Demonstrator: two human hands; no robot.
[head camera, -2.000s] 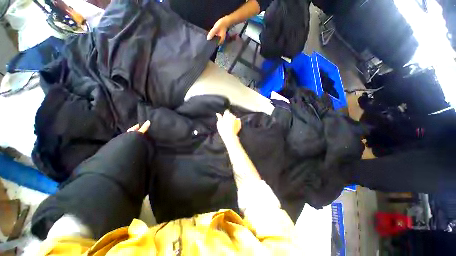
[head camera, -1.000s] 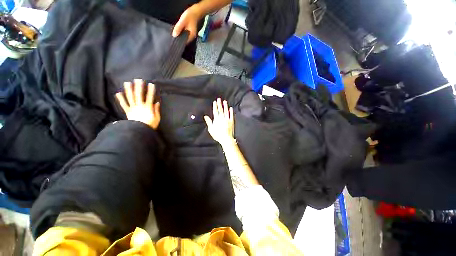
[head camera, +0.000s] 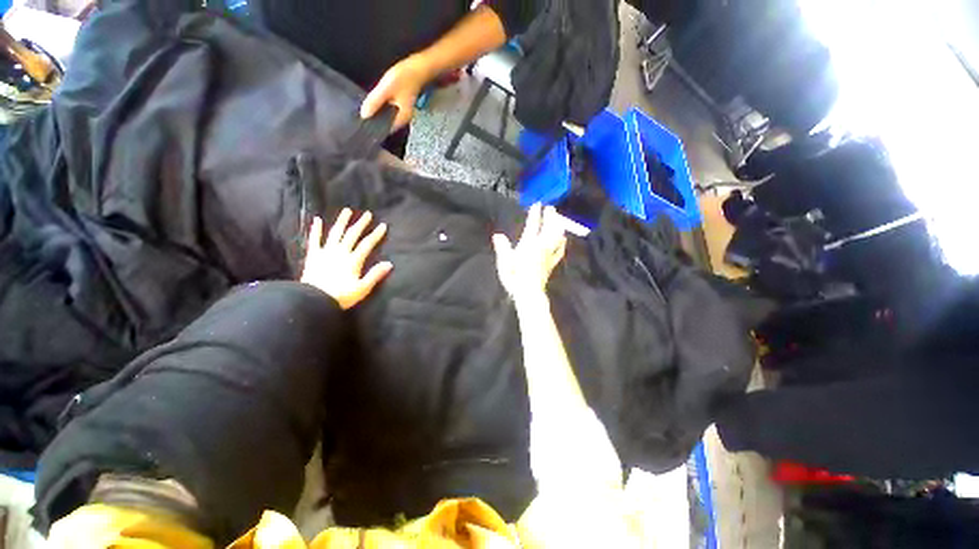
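Note:
A black jacket (head camera: 429, 322) lies spread in front of me, with a tiny pale snap or trim (head camera: 441, 236) on it. My left hand (head camera: 345, 258) rests on the jacket with fingers spread, holding nothing. My left forearm is covered by dark cloth. My right hand (head camera: 531, 253) lies on the jacket's right part near its far edge, fingers apart, holding nothing. More dark cloth (head camera: 193, 161) lies at the left and far left. Bunched black garment cloth (head camera: 666, 332) lies to the right of my right hand.
Another person's hand (head camera: 394, 91) grips the dark cloth at the far side. Blue crates (head camera: 663, 172) with dark pieces stand on the floor beyond. A dark-framed stool or stand (head camera: 472, 129) is near them. Dark garments fill the right side. Something red (head camera: 807, 473) is at lower right.
My hands first let go of the folded cloth and flattened on it. Since then my right hand has moved right and farther out. The jacket lies flatter.

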